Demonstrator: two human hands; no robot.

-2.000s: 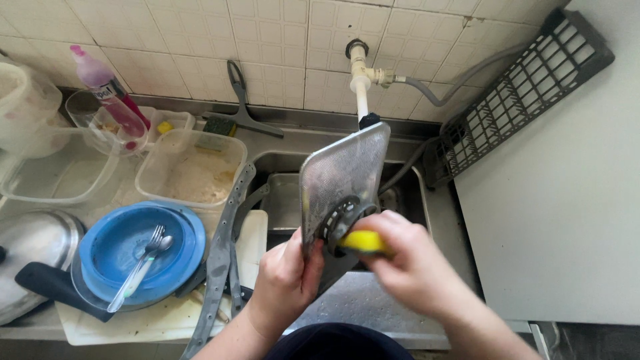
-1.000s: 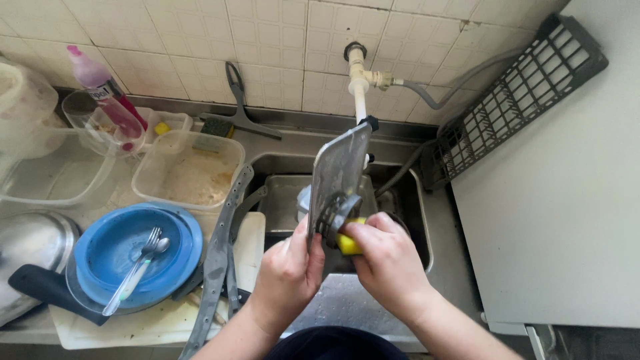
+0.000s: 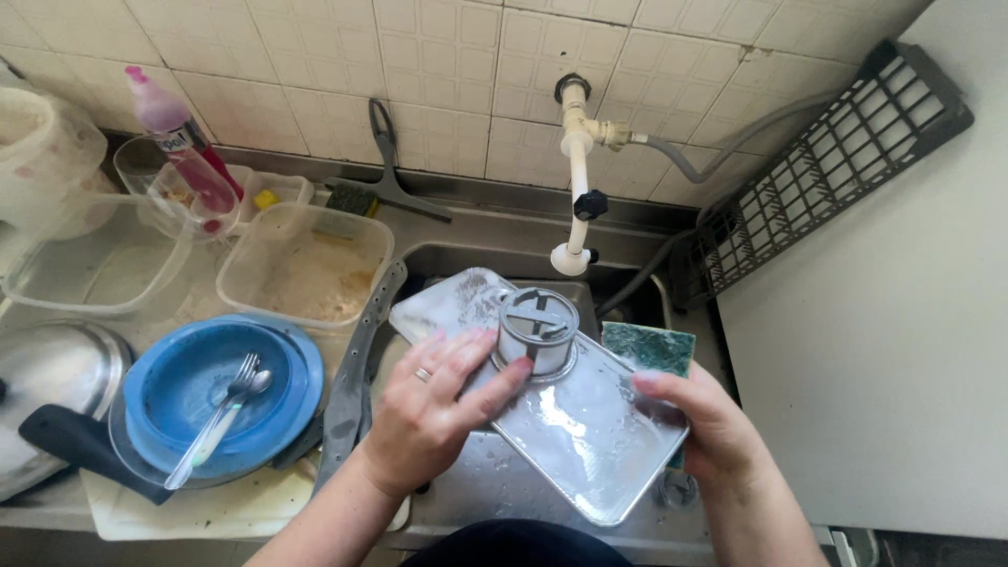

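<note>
A soapy rectangular metal tray [image 3: 587,441] slants over the sink, its flat face upward. On it stands a round grey strainer-like piece [image 3: 539,331] with a crossbar on top. My left hand [image 3: 441,402] lies over the tray with its fingers against the round piece's side. At the tray's right edge, my right hand [image 3: 709,425] grips the rim with its thumb above, and holds a green and yellow scrubbing sponge [image 3: 650,348] that sticks out beyond the edge.
A white tap [image 3: 577,205] hangs over the sink's rear. Blue plates [image 3: 303,394] with a fork and spoon, plastic containers [image 3: 307,260], a pan lid [image 3: 47,394] and a pink detergent bottle [image 3: 185,142] stand left. A dark plastic rack [image 3: 819,165] leans at right.
The tray has turned from nearly upright to lying face up. The right hand has moved from the round piece to the tray's right edge, with the sponge's green side now showing.
</note>
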